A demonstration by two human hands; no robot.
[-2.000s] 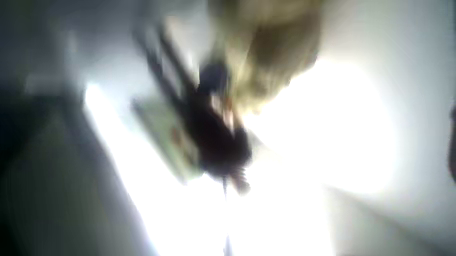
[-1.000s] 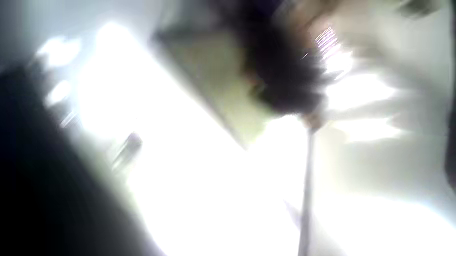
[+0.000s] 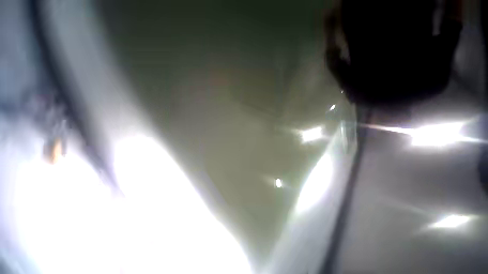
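Note:
The view is tilted and strongly blurred. A large dark shape [image 3: 401, 51] fills the upper right, too dark to identify. A brownish, curved edge [image 3: 334, 51] runs along its left side; I cannot tell what it is. Neither my left hand nor my right hand can be made out, and no held object shows.
A grey-green surface [image 3: 214, 123] spans the middle. Glaring white areas [image 3: 160, 214] cover the lower left. Bright lights or reflections [image 3: 436, 134] show at the right, beside a dark slanting line [image 3: 348, 198]. A small orange spot [image 3: 55, 150] is at the left.
The view has swung. The dark shape now sits farther right and looks larger. The grey-green surface fills more of the middle, and separate bright spots show at the right.

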